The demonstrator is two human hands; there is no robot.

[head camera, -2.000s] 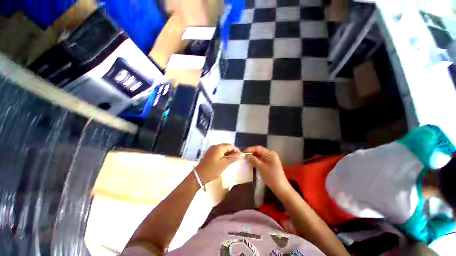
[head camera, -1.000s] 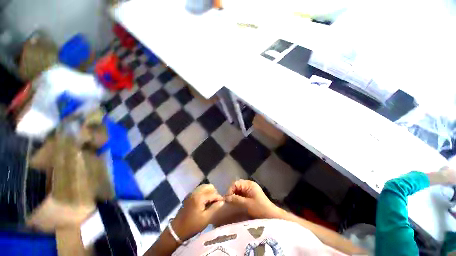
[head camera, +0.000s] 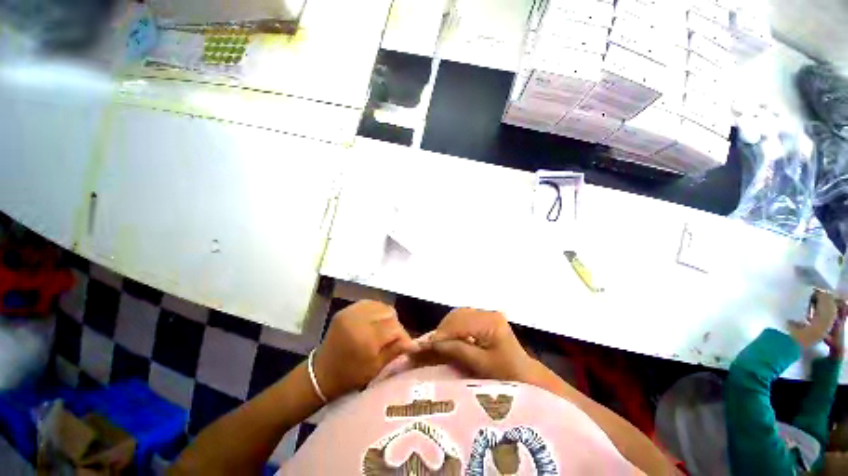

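Observation:
My left hand (head camera: 365, 346) and my right hand (head camera: 478, 342) are close together in front of my shirt, below the bench's front edge. The fingertips of both hands are pinched and nearly meet. Whether something small or shirt fabric is between them cannot be told. On the white bench (head camera: 446, 270), an open white box base (head camera: 571, 192) holds a dark loop. A yellow utility knife (head camera: 583, 271) lies in front of it. A small white box or lid (head camera: 397, 248) is to the left.
Stacked white retail boxes (head camera: 595, 93) are at the back. Clear plastic bags (head camera: 776, 172) are at the right. A gold-dot sticker sheet (head camera: 225, 46) is far left. A white flat piece (head camera: 693, 249) lies right. A person's green sleeve (head camera: 762, 400) and hands are at the right edge.
The view has swung from the floor and cartons to the bench. The pale sheet seen at my hands two seconds ago no longer shows. My hands remain together.

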